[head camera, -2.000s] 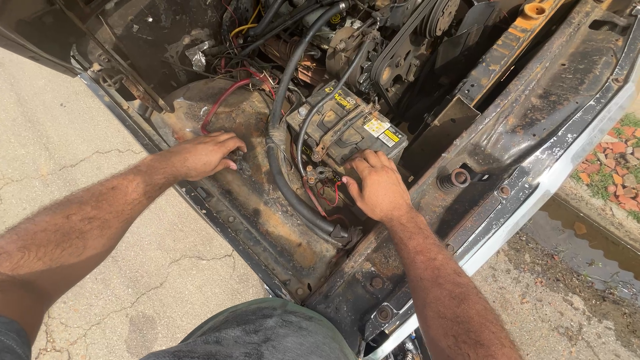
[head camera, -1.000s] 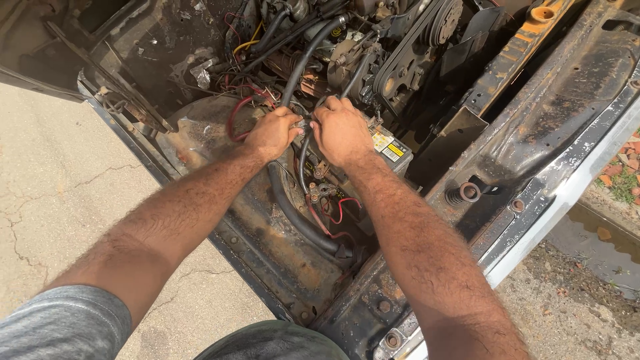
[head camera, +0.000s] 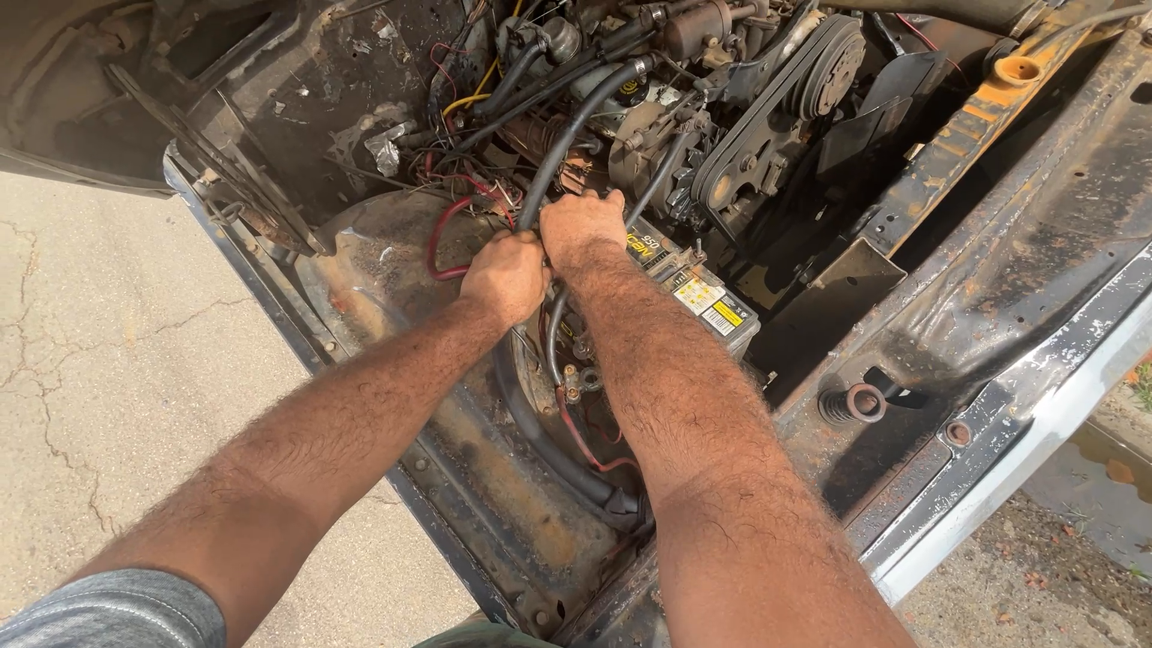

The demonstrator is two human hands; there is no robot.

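My left hand [head camera: 510, 275] is curled beside the thick black hose [head camera: 560, 144], its fingers hidden below the knuckles. Touching or nearly touching it, my right hand [head camera: 583, 227] is closed down over the left end of the car battery [head camera: 706, 301]. What either hand grips cannot be made out. Partly under my right forearm lies the battery, with labels on its top. A battery cable clamp [head camera: 572, 385] with a red wire [head camera: 580, 438] lies near my right forearm. Left of my hands a thick red cable [head camera: 436, 241] loops over the rusty inner fender [head camera: 531, 504].
The engine's belt and pulleys [head camera: 765, 135] are beyond the battery. An orange-painted radiator support [head camera: 976, 126] runs at the upper right. A coil spring [head camera: 852, 404] stands on the front panel [head camera: 972, 315]. The hood hinge [head camera: 225, 171] is at upper left, tangled wires nearby.
My hands were apart two seconds ago, left on the inner fender and right by the battery's near end. They came together over the battery's left end and now sit close beside the black hose.
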